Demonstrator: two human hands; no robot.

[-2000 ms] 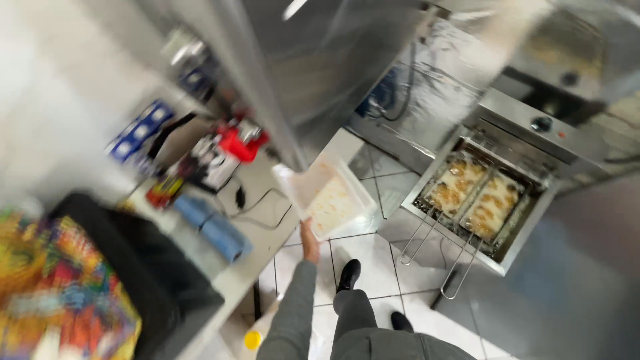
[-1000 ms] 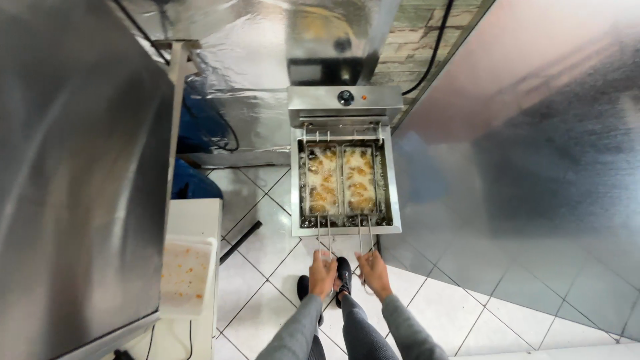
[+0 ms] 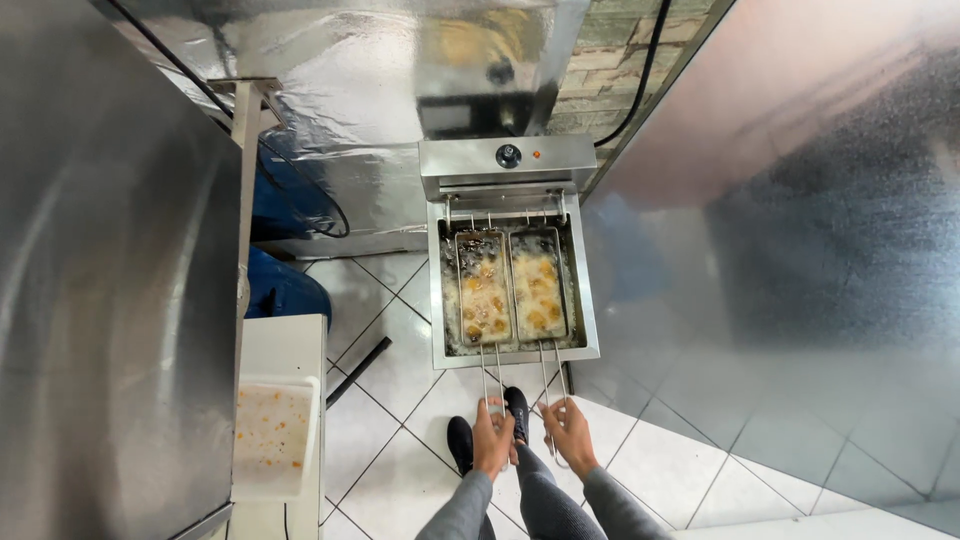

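Note:
A steel deep fryer (image 3: 514, 361) holds bubbling oil with two wire fry baskets side by side in it. Golden pieces of food foam in the left basket (image 3: 484, 300) and in the right basket (image 3: 538, 289). My left hand (image 3: 493, 439) grips the left basket's wire handle, and my right hand (image 3: 570, 435) grips the handle of the right one. Both hands are in front of the fryer, above the floor. A control knob (image 3: 508, 156) and a small orange light (image 3: 536, 154) are on the fryer's back panel.
At the left, a white plastic tray (image 3: 309, 439) with crumbs lies on a white counter (image 3: 281, 337). Blue drums (image 3: 289, 281) stand behind it. A large steel surface (image 3: 112, 262) rises at the left, a metal panel (image 3: 750, 262) at the right. A dark bar (image 3: 358, 373) lies along the tiled floor.
Two seconds ago my left hand held the white tray, which one second ago lay on the counter. Both hands have since taken the basket handles. The view has swung strongly toward the fryer.

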